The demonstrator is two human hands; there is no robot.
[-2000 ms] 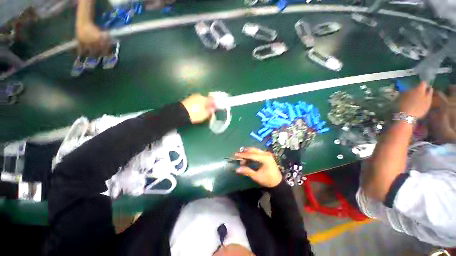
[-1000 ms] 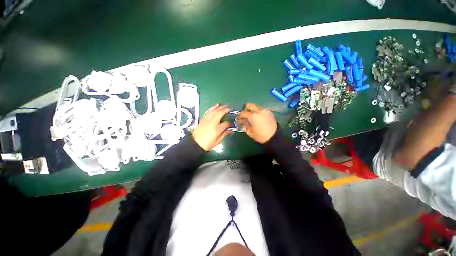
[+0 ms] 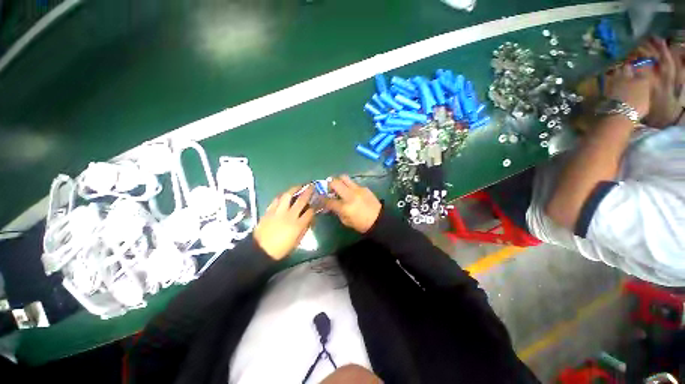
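Note:
My left hand [image 3: 284, 223] and my right hand [image 3: 356, 204] meet in front of my chest over the bench. Between their fingertips they hold a small part-assembled unit [image 3: 321, 189] with blue and pale parts showing; the fingers hide most of it. A heap of white loop housings [image 3: 128, 225] lies to the left of my hands. A heap of blue cylindrical cells [image 3: 420, 101] lies to the right, with silvery-green small parts [image 3: 428, 142] against its near side. Small shiny rings [image 3: 425, 208] lie near the bench edge.
A neighbour's hands [image 3: 646, 82] hold a small blue piece at the right. Another heap of small metal parts [image 3: 518, 79] lies before them. A pale strip [image 3: 300, 86] crosses the green bench [image 3: 248, 45]. A dark box device [image 3: 30, 262] stands far left. A red stool [image 3: 492, 221] is below the edge.
My left hand has come back from the far strip, where it held a white loop, to meet my right hand. Blue now shows between the fingers. The view has shifted.

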